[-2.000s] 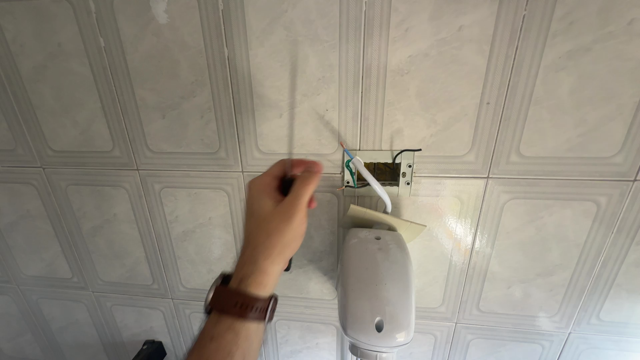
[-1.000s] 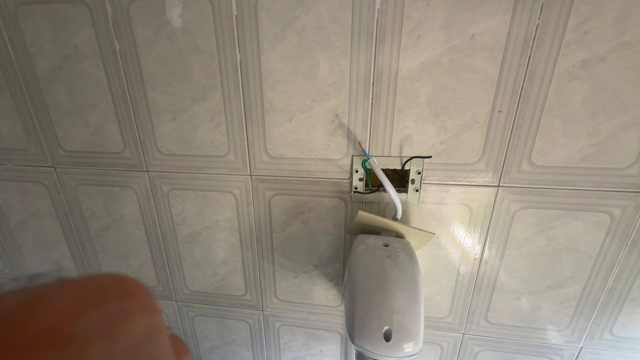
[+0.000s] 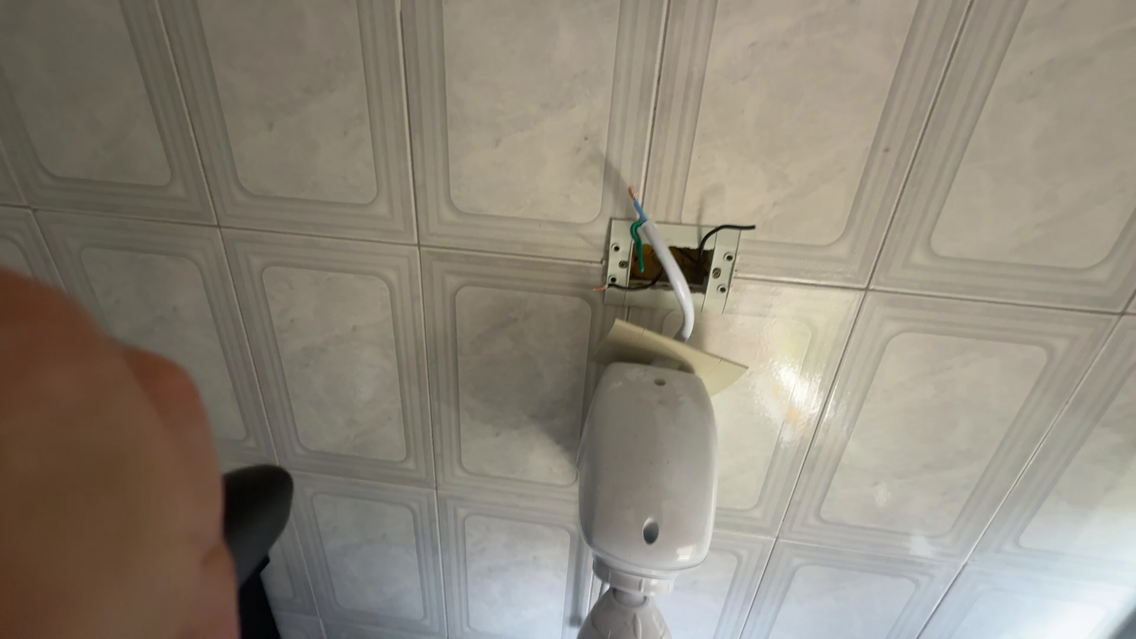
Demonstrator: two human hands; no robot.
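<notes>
At the left edge, large and blurred, is my left hand [image 3: 106, 479], well away from the wiring; its fingertips and any grip are unclear. Beside it shows a black rounded object [image 3: 257, 506], partly hidden by the hand. My right hand is out of view. An open rectangular wall box with a metal frame [image 3: 726, 266] is set in the tiles. A white-sheathed cable [image 3: 674, 271] rises past it, ending in a blue wire [image 3: 640, 210] with bare copper. A green wire [image 3: 636, 240] and a black wire [image 3: 723, 229] come out of the box.
Below the box stands a white plastic electric shower unit [image 3: 648, 461], its spray head [image 3: 626, 617] at the bottom edge. A beige flat piece [image 3: 666, 346] sits tilted behind its top. Marbled wall tiles [image 3: 532, 106] surround everything.
My left hand, with a watch on its wrist, was beside the wall box with a thin blurred tool; it has moved away to the left edge. The black rounded object now shows beside it.
</notes>
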